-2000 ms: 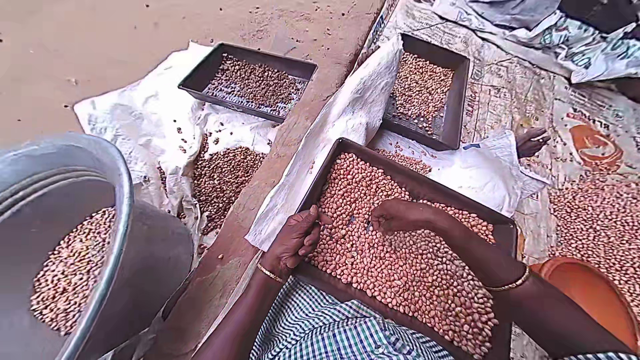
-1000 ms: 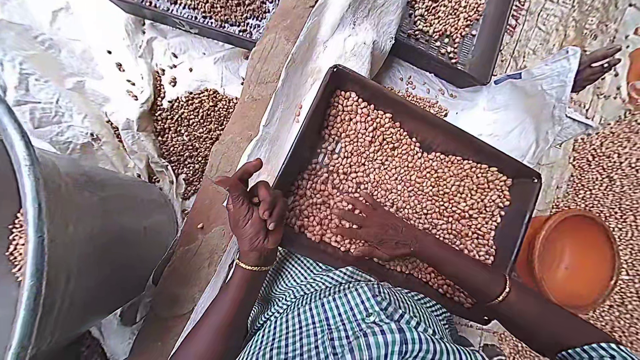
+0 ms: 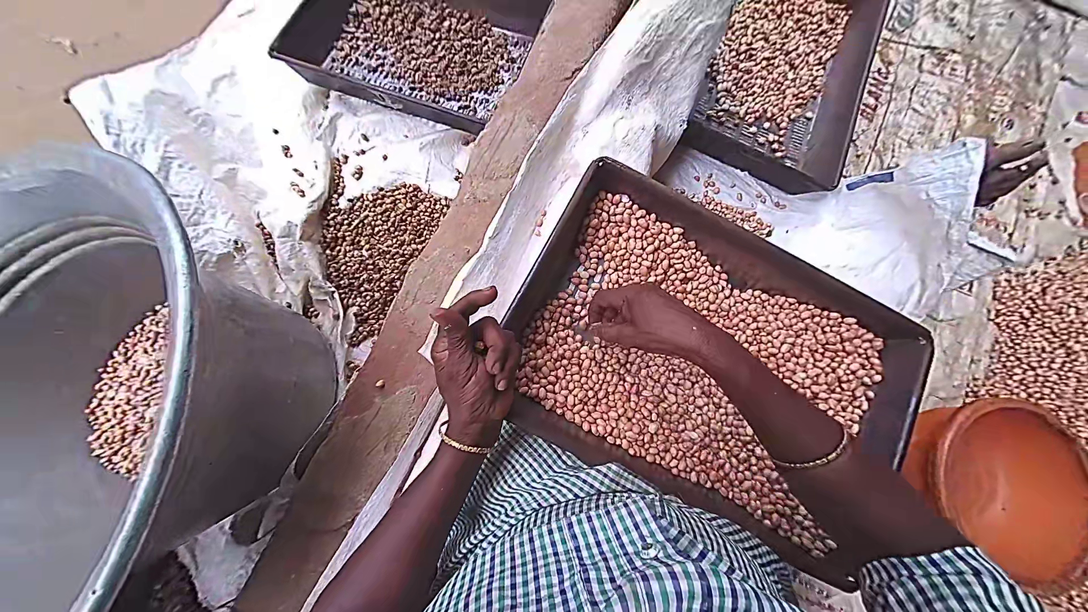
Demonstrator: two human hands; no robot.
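A dark rectangular tray [image 3: 905, 382] full of pinkish shelled nuts [image 3: 680, 399] lies tilted across my lap. My right hand [image 3: 633, 316] is over the nuts in the tray's left part, fingertips bent down to them; whether it pinches one cannot be told. At the tray's left edge, my left hand [image 3: 476, 361] is turned palm up with curled fingers, and a small dark piece shows between them. Each wrist wears a bangle.
A large metal pot [image 3: 255, 408] with nuts stands at left. Trays of nuts [image 3: 391, 98] [image 3: 829, 140], a darker pile [image 3: 378, 246] on white sacking, an orange bowl [image 3: 1016, 484], and another person's hand [image 3: 1011, 170] surround the ledge [image 3: 459, 221].
My right hand, spread flat on the nuts a second ago, now has its fingers bent together farther up the tray. My left hand has come off the tray's edge since two seconds ago.
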